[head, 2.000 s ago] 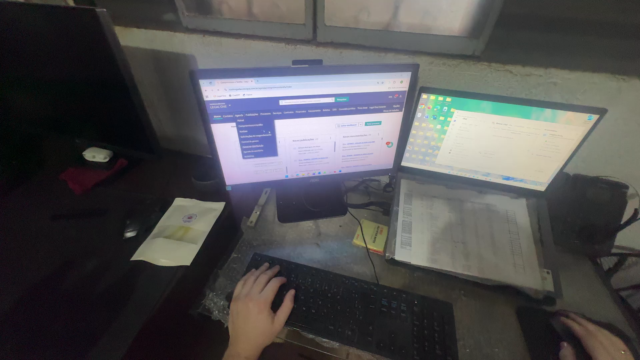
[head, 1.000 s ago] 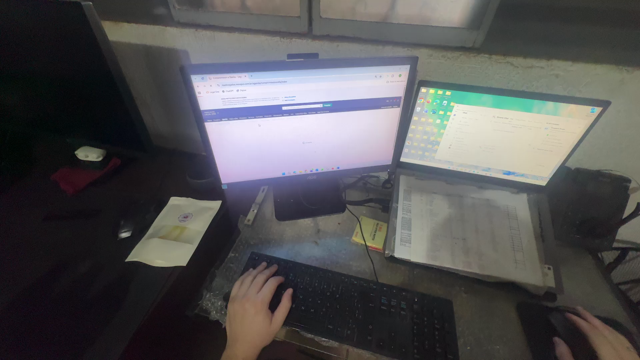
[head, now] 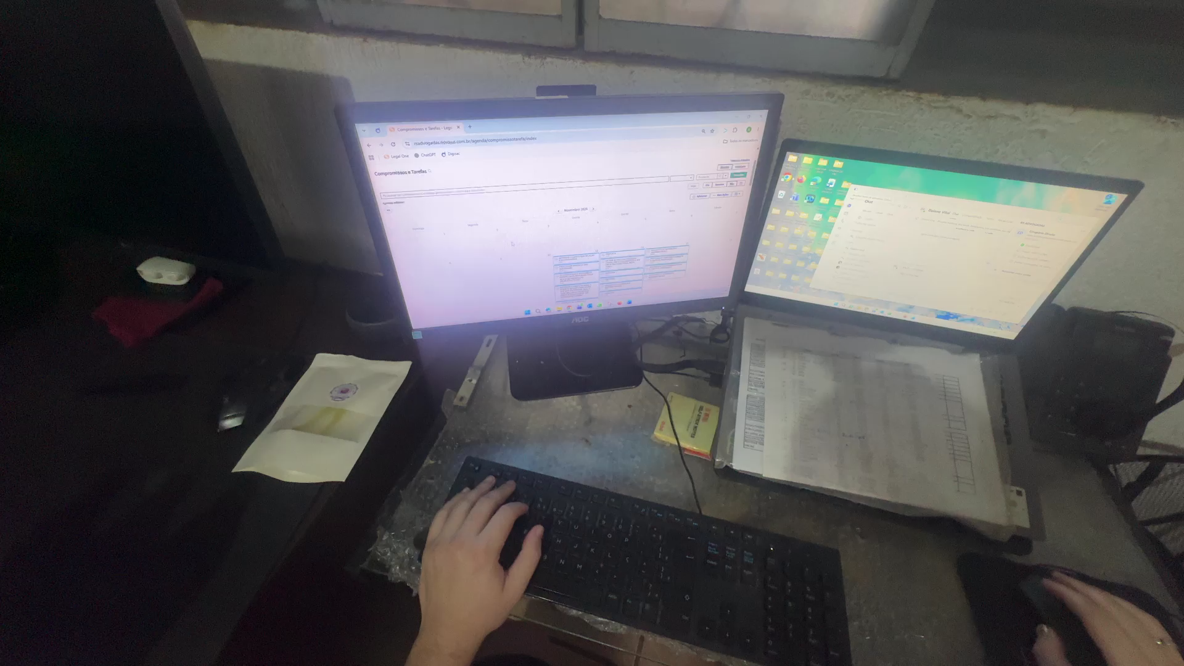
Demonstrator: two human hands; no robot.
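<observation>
My left hand (head: 474, 564) rests with spread fingers on the left end of a black keyboard (head: 647, 555). At the lower right edge, my right hand (head: 1105, 620) lies over a dark computer mouse (head: 1041, 597) on a black mouse pad (head: 980, 601); the fingers curve over it. A monitor (head: 555, 213) behind the keyboard shows a browser page with a calendar grid. To its right, a laptop screen (head: 925, 240) shows desktop icons and a pale window. Printed sheets (head: 860, 425) lie over the laptop's keyboard area.
A yellow pack of sticky notes (head: 689, 424) lies by a thin cable. Left are a pale pouch (head: 324, 416), a white earbud case (head: 166, 270) on red cloth (head: 157, 313), and a large dark screen (head: 111, 120). A metal strip (head: 475, 370) lies beside the monitor stand (head: 573, 361).
The monitor has gone from a page with a dropdown menu, through a mostly blank page, to a calendar page. My left hand has stayed on the keyboard and my right hand at the mouse.
</observation>
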